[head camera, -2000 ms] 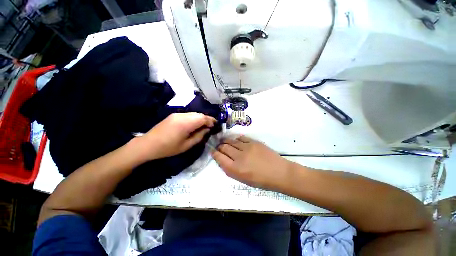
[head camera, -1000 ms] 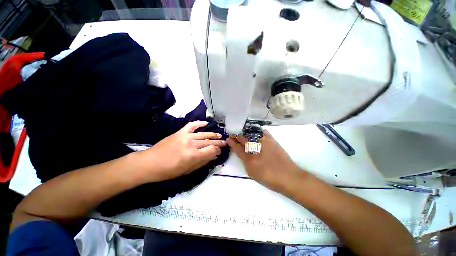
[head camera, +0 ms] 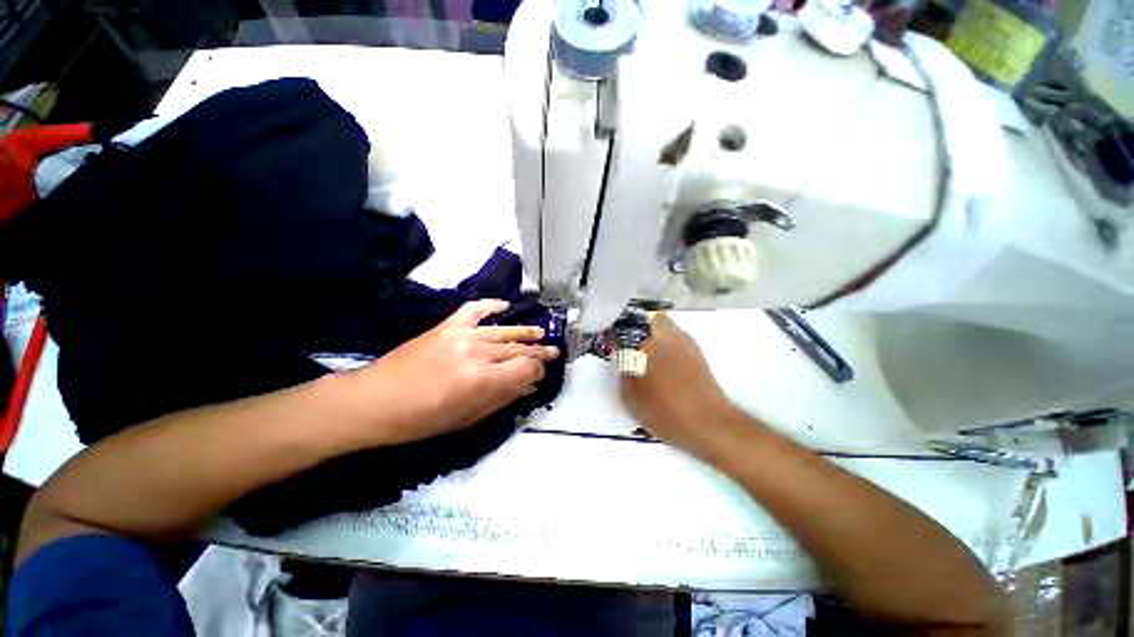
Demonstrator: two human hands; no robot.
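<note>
The dark garment piece [head camera: 212,261] lies bunched in a large heap left of the needle, its right end at the presser foot [head camera: 575,334]. My left hand [head camera: 466,367] lies flat on the dark fabric with the fingertips just left of the foot, pressing it down. My right hand [head camera: 672,380] is right of the foot, its fingers partly hidden behind the small ribbed knob [head camera: 631,362] and the machine head; I cannot tell whether it holds anything. The white sewing machine [head camera: 821,162] stands above, with a pale tension dial [head camera: 721,264] on its head.
Thread snips [head camera: 815,346] lie on the bed right of my right hand. A red basket [head camera: 37,156] is at the left edge. A ruler scale [head camera: 597,538] runs along the table's front. White cloth [head camera: 236,591] hangs below the table.
The view has shifted, so the machine head shows larger. My right hand has moved from the fabric in front of the foot to the foot's right side. My left hand now lies flatter on the fabric.
</note>
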